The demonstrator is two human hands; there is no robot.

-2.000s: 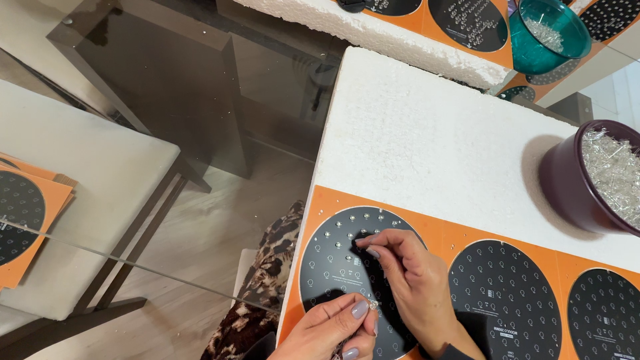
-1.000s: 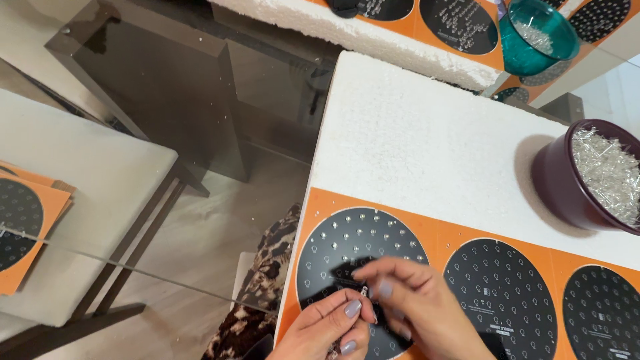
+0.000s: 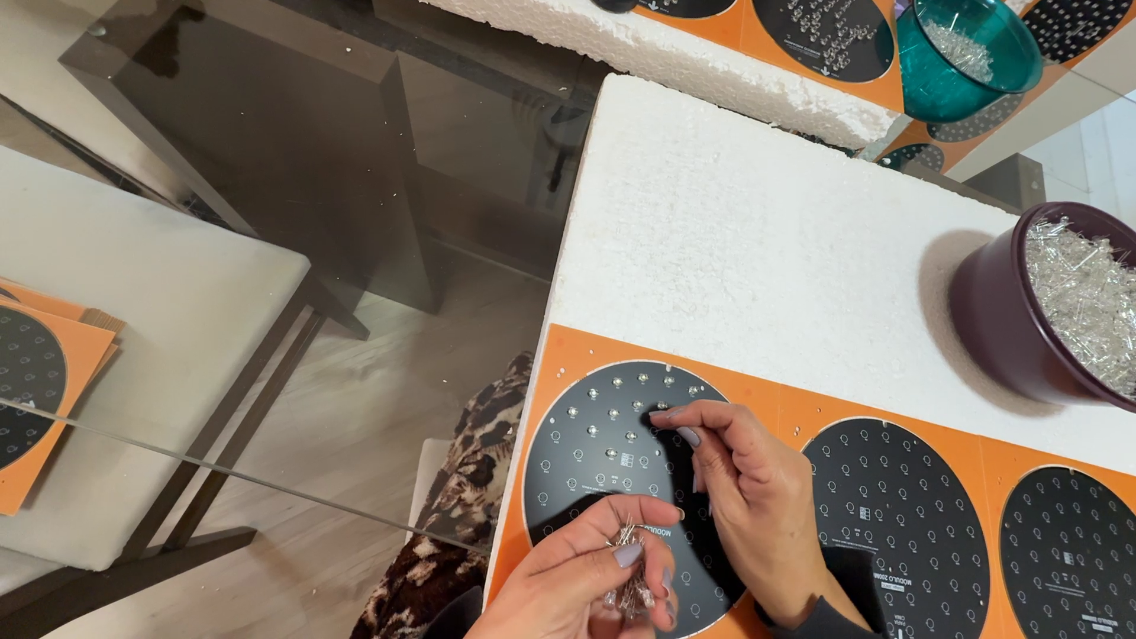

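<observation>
My left hand (image 3: 595, 568) holds a bunch of clear LEDs with metal leads (image 3: 630, 577) over the lower part of the nearest round black circuit board (image 3: 568, 461). That board sits in an orange panel (image 3: 568, 351). Several clear LEDs (image 3: 612, 413) stand in its upper part. Above them, my right hand (image 3: 745, 470) has its thumb and index fingertips close together at the board's upper right; whether a single LED is between them cannot be made out. Two more round black boards (image 3: 896, 515) (image 3: 1074, 550) lie to the right in the same panel.
A white foam slab (image 3: 728, 222) lies under the panel. On it, at right, stands a dark purple pot (image 3: 994, 311) full of LEDs. Behind are a teal bowl (image 3: 967, 98) and another foam block (image 3: 692, 67) with boards. Stacked orange panels (image 3: 89, 355) rest on a chair (image 3: 195, 266) at left.
My right hand has moved away from my left hand, up to the LEDs in the board's upper part. One second ago the two hands' fingers were together over the board.
</observation>
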